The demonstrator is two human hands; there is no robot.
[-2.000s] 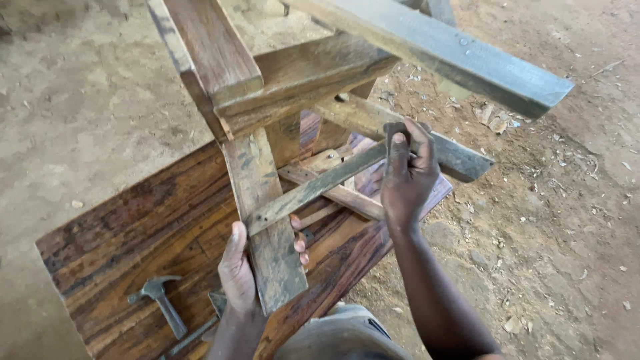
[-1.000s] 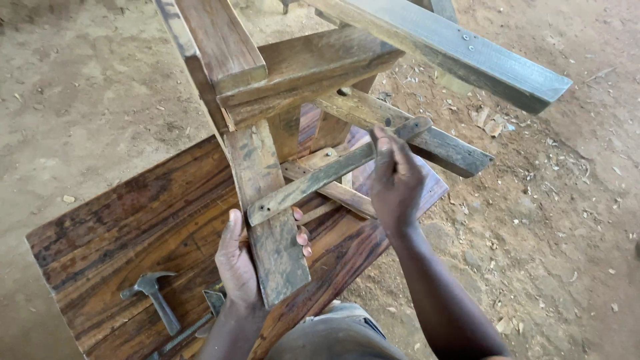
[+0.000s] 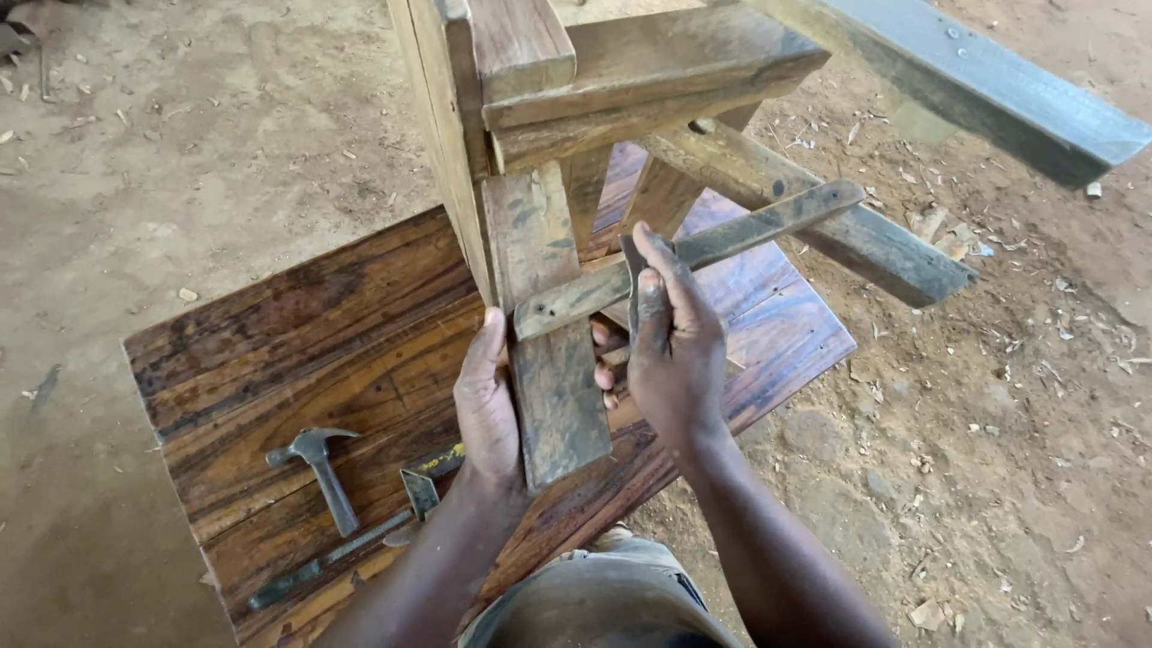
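My left hand (image 3: 490, 405) grips the lower part of a flat wooden board (image 3: 562, 405), thumb on its near left edge and fingertips showing at its right edge. A narrow wooden slat (image 3: 765, 225) crosses this board, with small dark holes at its left end. My right hand (image 3: 675, 342) holds a thin dark piece, perhaps sandpaper (image 3: 634, 279), against the slat, a little right of the board. The board and slat belong to a wooden frame (image 3: 657, 63) of thick bars, whose upper parts leave the view.
Below lies a wooden plank top (image 3: 315, 351) bearing a claw hammer (image 3: 319, 468) and a bar clamp (image 3: 360, 540). A grey-topped beam (image 3: 972, 63) juts out at upper right, a shorter beam (image 3: 882, 252) under it. Wood chips dot the dirt floor (image 3: 1017, 468).
My right hand has moved down and left along the slat, towards the board, from near the slat's far end. My left hand stays on the board.
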